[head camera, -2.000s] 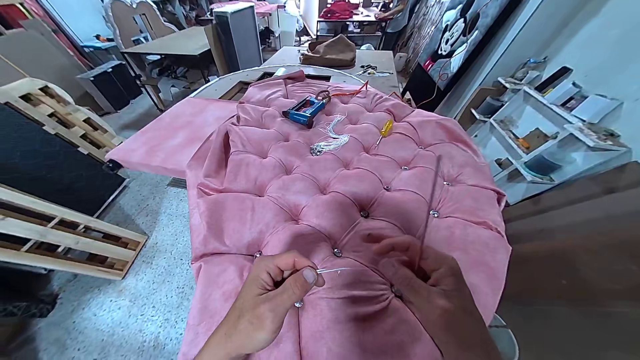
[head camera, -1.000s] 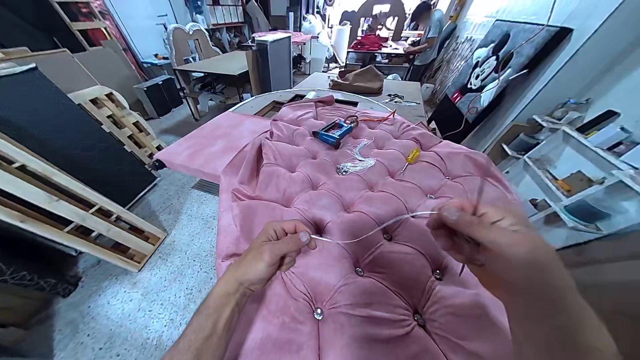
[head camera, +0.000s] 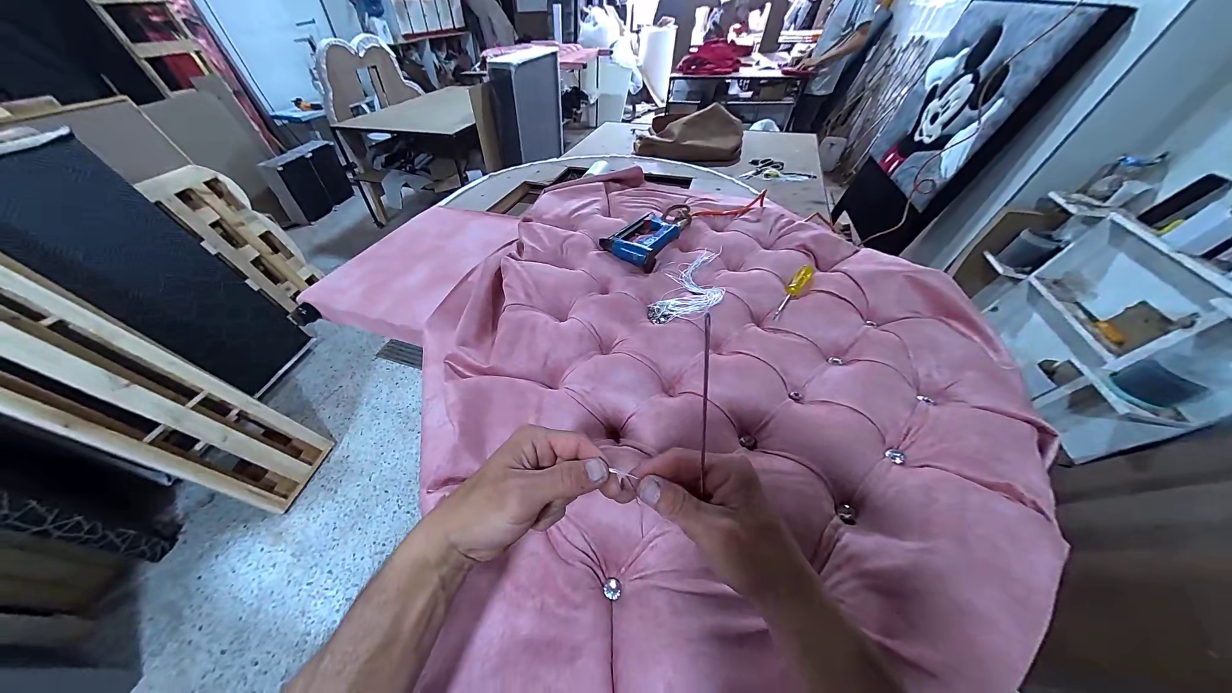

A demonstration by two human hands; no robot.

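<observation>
Above a pink tufted upholstered panel (head camera: 674,375), my left hand (head camera: 525,486) and my right hand (head camera: 717,510) meet, fingertips nearly touching. Both pinch a thin white thread (head camera: 624,473). A long thin metal upholstery needle (head camera: 705,395) stands upright from my right fingers. Crystal buttons sit in several tufts, one of them a button (head camera: 612,588) below my hands. Farther up the panel lie a bundle of white threads with buttons (head camera: 688,300), a yellow-handled screwdriver (head camera: 797,284) and a blue staple gun (head camera: 643,239).
Wooden frames (head camera: 164,404) lean at the left. White shelves (head camera: 1116,298) with small items stand at the right. Behind the panel is a worktable (head camera: 606,142) holding brown fabric (head camera: 691,135) and scissors (head camera: 763,166). A person (head camera: 837,58) stands at a far table.
One second ago my hands were apart with the thread stretched between them; now they are together. The needle stands more clearly upright in my right hand.
</observation>
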